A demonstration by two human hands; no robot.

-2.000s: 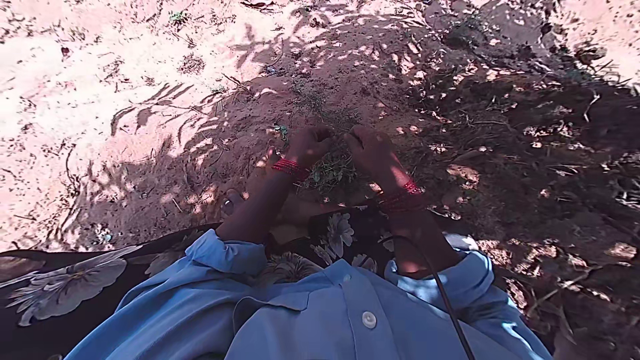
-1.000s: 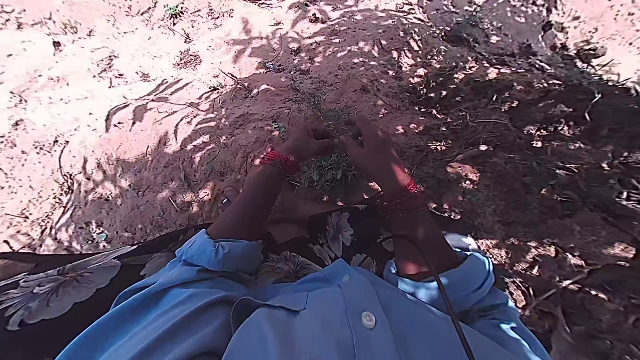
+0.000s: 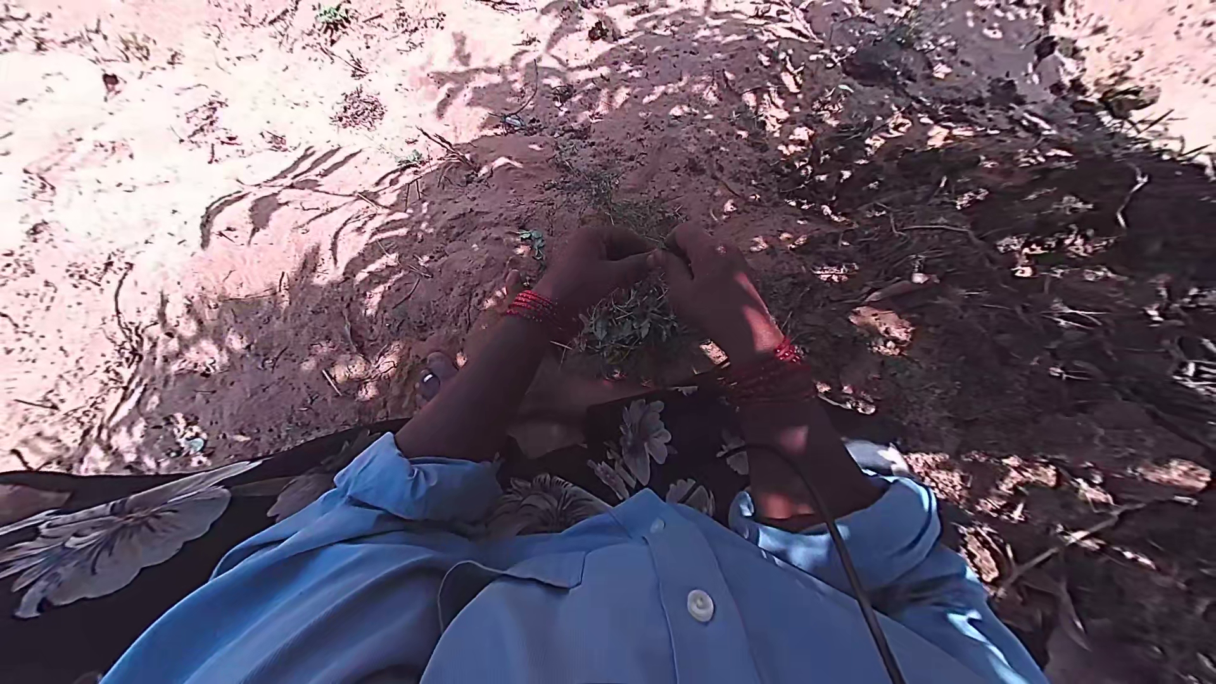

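Note:
Both of my hands meet above the ground at the middle of the view, with red bangles on each wrist. My left hand (image 3: 594, 271) has its thumb and index fingertips pinched together, close to the other hand's fingers. My right hand (image 3: 708, 285) is bent inward, its fingertips beside those of the left. Whether a thin stem lies between the fingers is too small and dark to tell. Below and between the hands is a small heap of green leafy plants (image 3: 632, 323). Low green growth (image 3: 613, 195) lies just beyond the fingertips.
Reddish soil (image 3: 408, 266) with leaf shadows spreads to the left. Dry twigs and leaf litter (image 3: 1026, 266) cover the shaded right side. A bare foot's toe (image 3: 437, 372) shows near my left forearm. Dark floral cloth (image 3: 142, 532) covers my lap, and a black cable (image 3: 845, 560) hangs over the blue shirt.
One second ago the fingertips of my two hands were farther apart; now they are close together. The leafy heap stays below them.

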